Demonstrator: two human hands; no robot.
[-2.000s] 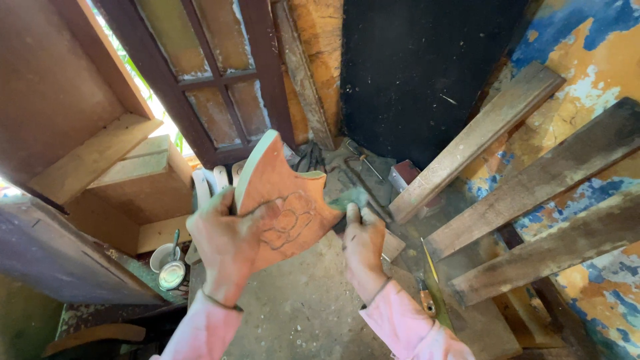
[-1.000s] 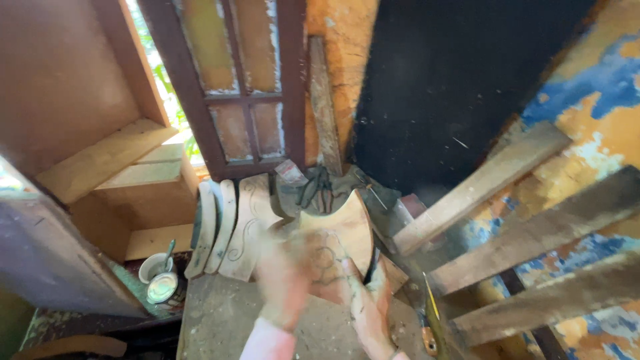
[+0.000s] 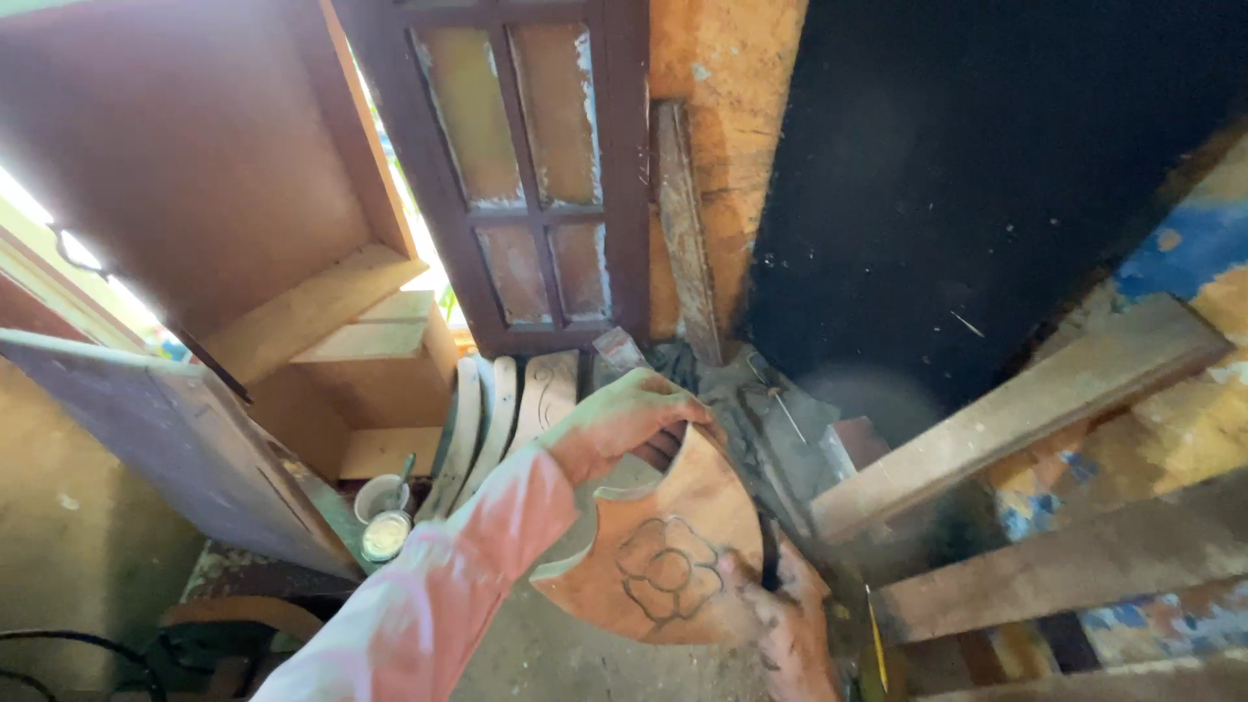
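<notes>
A curved, pointed wooden piece with a flower outline carved in its face [image 3: 673,546] is held up over the grey work surface. My left hand [image 3: 629,419], in a pink sleeve, reaches across and grips its upper edge, the fingers partly hidden behind it. At its lower right side, my right hand [image 3: 785,609] holds the edge, slightly blurred. Something dark shows between the fingers of that hand; I cannot tell what it is. Close to my left forearm stand several curved wooden pieces [image 3: 471,429], one bearing a carved scroll line [image 3: 544,395].
A plastic cup [image 3: 381,498] and an open tub of pale paste [image 3: 387,535] are at the left. Rough wooden planks [image 3: 1024,419] slant in from the right. Behind stand a paned wooden door [image 3: 624,244] and a dark panel [image 3: 907,185]. A pencil-like yellow tool [image 3: 877,639] lies at right.
The flower-carved piece has been turned round between my hands. My left hand has moved from its left side to its upper edge. The view has shifted.
</notes>
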